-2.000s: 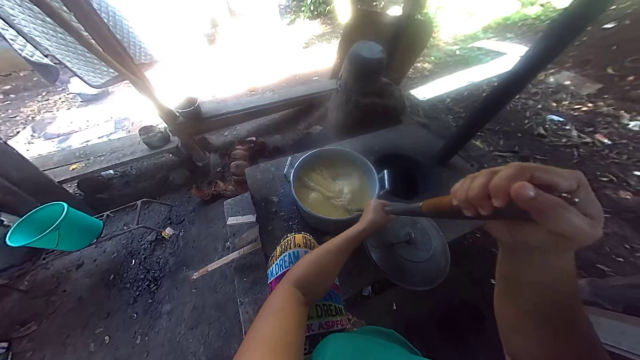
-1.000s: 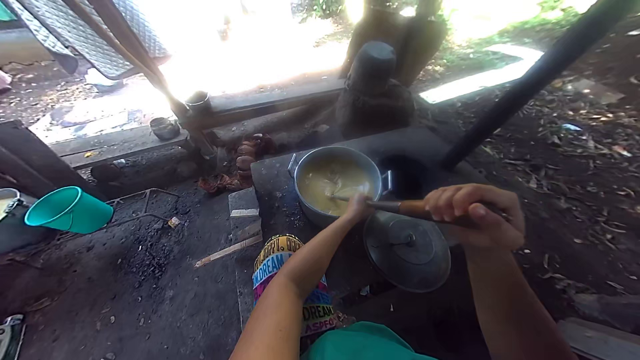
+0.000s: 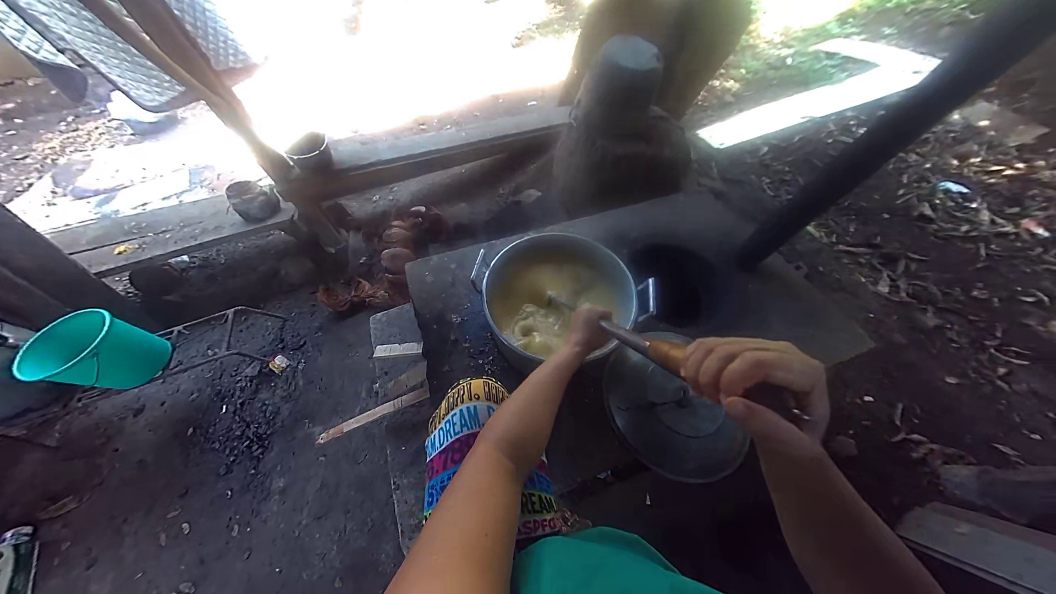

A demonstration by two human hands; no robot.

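Observation:
A metal pot [image 3: 561, 239] with two side handles sits on the stove top, holding a pale yellowish liquid food [image 3: 532, 326]. My left hand [image 3: 591, 327] is over the pot's near right rim, around the lower shaft of a long-handled metal utensil [image 3: 627, 337]. The utensil's tip dips into the liquid; its head is hidden. My right hand [image 3: 755, 381] grips the wooden handle [image 3: 664, 355], right of the pot and above a round metal lid [image 3: 676, 421] that lies flat beside it.
Right of the pot, the stove [image 3: 445, 289] has a dark round opening [image 3: 672, 280]. A dark slanting pole [image 3: 883, 140] rises beyond it. Wood pieces [image 3: 373, 414] lie at the stove's left edge. A turquoise bucket [image 3: 124, 355] stands far left, near a metal frame [image 3: 229, 334]. Small containers [image 3: 252, 200] rest on a ledge.
My right hand has moved left and nearer the pot, still on the handle. The food inside has shifted, with a lumpy pale mass now toward the near side.

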